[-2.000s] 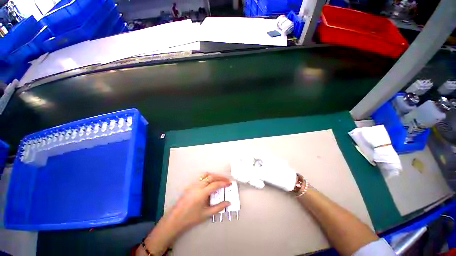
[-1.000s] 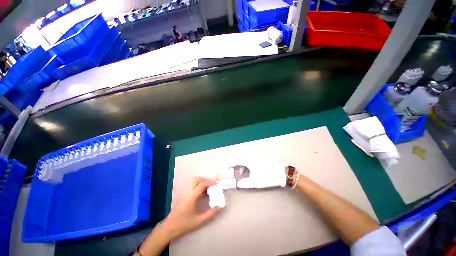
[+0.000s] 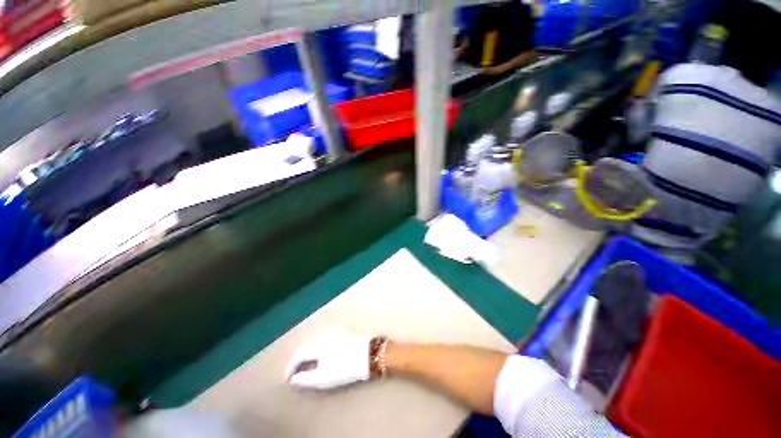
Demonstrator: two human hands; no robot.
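My right hand (image 3: 332, 359) in a white glove lies low over the beige work board (image 3: 407, 299), fingers curled; a small dark spot shows at the fingers, and I cannot tell if it holds anything. My left hand is not clearly in view; a blurred pale shape is at the bottom left edge. The blue turnover tray (image 3: 77, 411) shows only a blurred corner at the lower left, with a row of white adapters (image 3: 62, 425) in it.
A white cloth (image 3: 461, 241) lies right of the board, beside a small blue bin (image 3: 492, 214) with bottles. Two yellow-rimmed fans (image 3: 610, 190) stand beyond. A red bin (image 3: 706, 376) sits in a larger blue bin at right. A grey post (image 3: 431, 120) rises behind. A person in a striped shirt is at right.
The view has swung to the right. The left hand and the adapters on the board have gone out of clear view. The right gloved hand stays over the board.
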